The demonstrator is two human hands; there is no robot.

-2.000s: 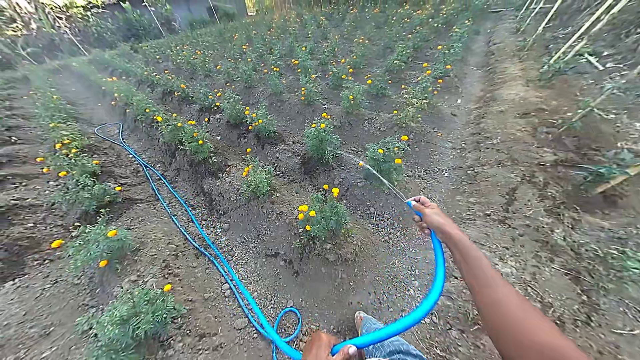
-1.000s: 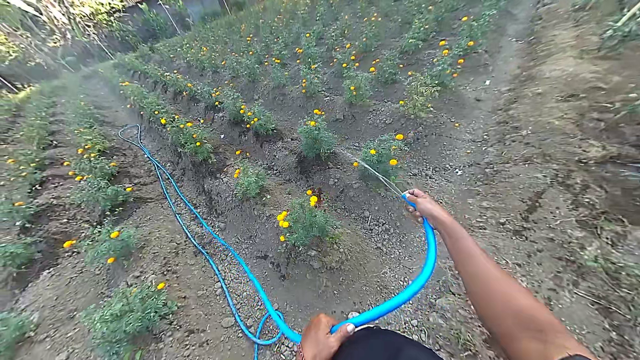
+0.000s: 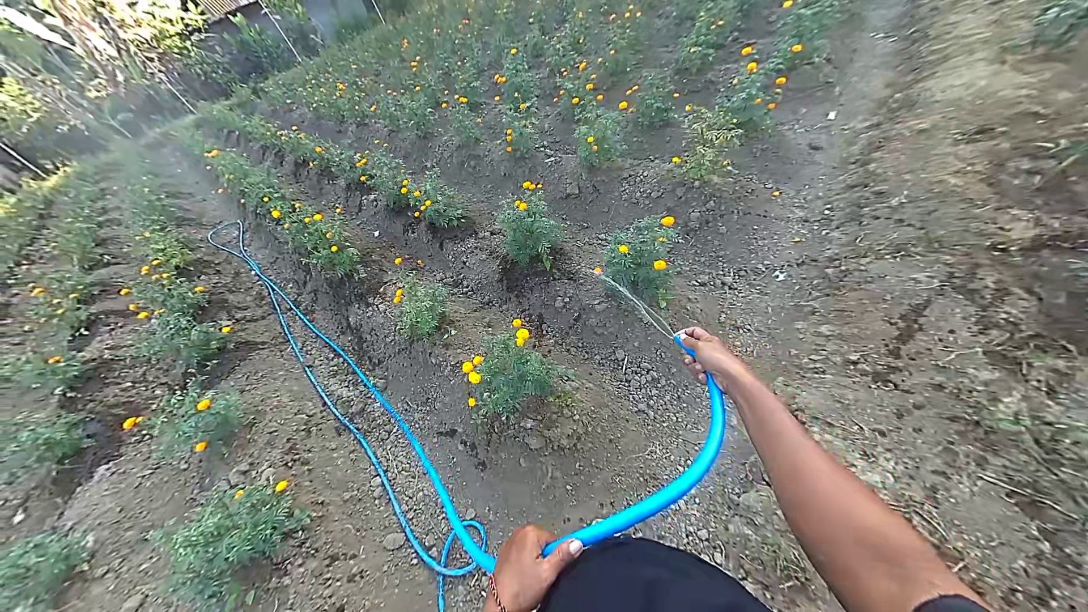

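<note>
My right hand (image 3: 710,355) grips the end of a blue garden hose (image 3: 667,497), thumb and fingers around its mouth. A thin stream of water (image 3: 636,302) leaves it toward the upper left, near a marigold plant (image 3: 639,262) with orange flowers. At the bottom middle, my left hand (image 3: 529,565) is closed around a lower part of the same hose. Between the hands the hose bends in a wide curve. Beyond my left hand it runs over the soil in two long strands with a small loop, up to a bend at the upper left.
Rows of marigolds (image 3: 514,378) grow on raised soil beds ahead and to the left. A dirt path (image 3: 858,246) with dry stalks runs along the right. At the top left are trees and part of a building (image 3: 327,17).
My left hand, low at the frame's edge two seconds ago, now shows more fully, still on the hose. Water keeps flowing from the end in my right hand. The view has shifted slightly.
</note>
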